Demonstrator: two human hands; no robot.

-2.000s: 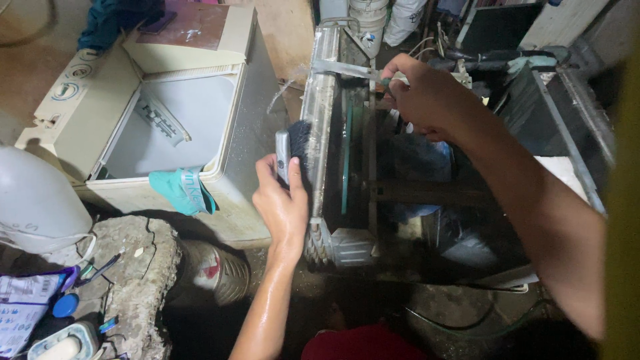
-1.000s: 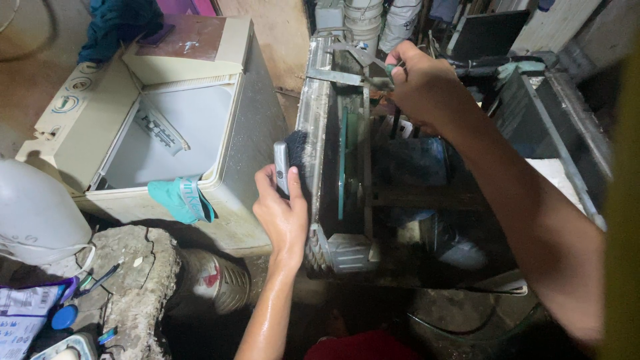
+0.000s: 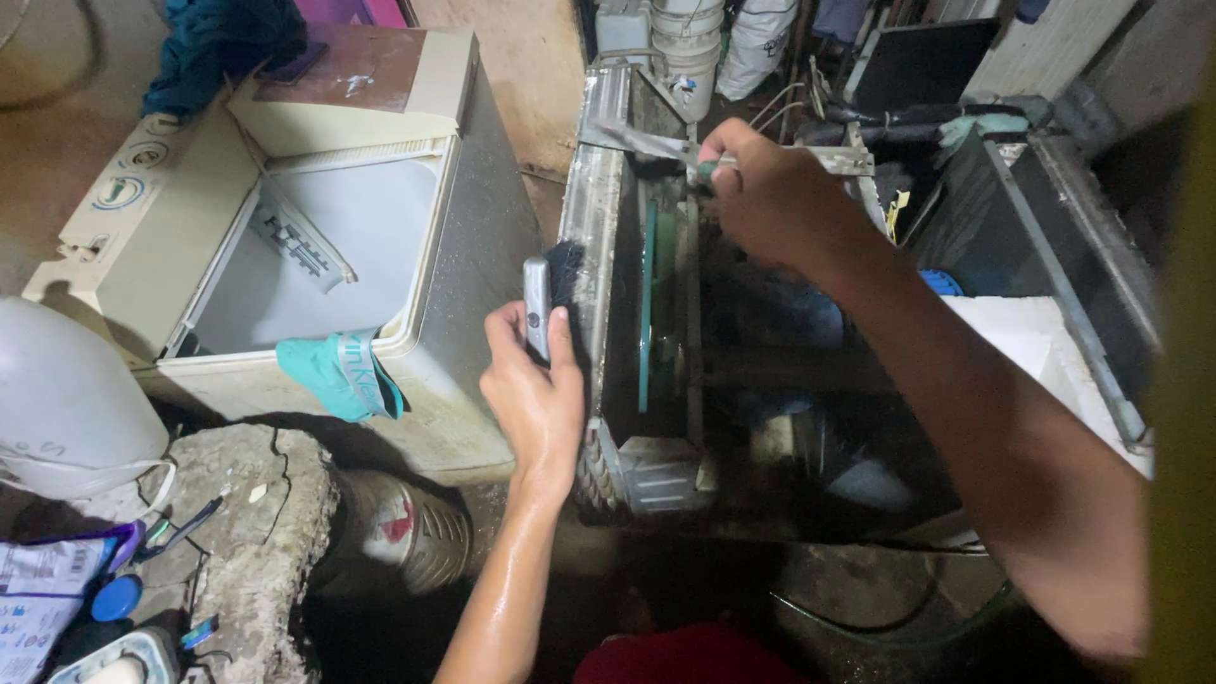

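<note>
A grey-handled brush with dark bristles is in my left hand, its bristles against the side of a worn metal frame. My right hand reaches over the far part of that frame and grips a small green thing, mostly hidden by the fingers. A flat, blurred metal strip extends left from the right fingers across the top of the frame. Inside the frame, a greenish glass pane stands on edge.
To the left is a washing machine with a teal garment over its rim. A broken concrete slab holds small items near a white plastic jug. Stacked buckets stand behind, and a white foam box is at right.
The metal strip under my right hand has shifted in angle, and that hand has moved slightly. My left hand still holds the brush at the frame's side.
</note>
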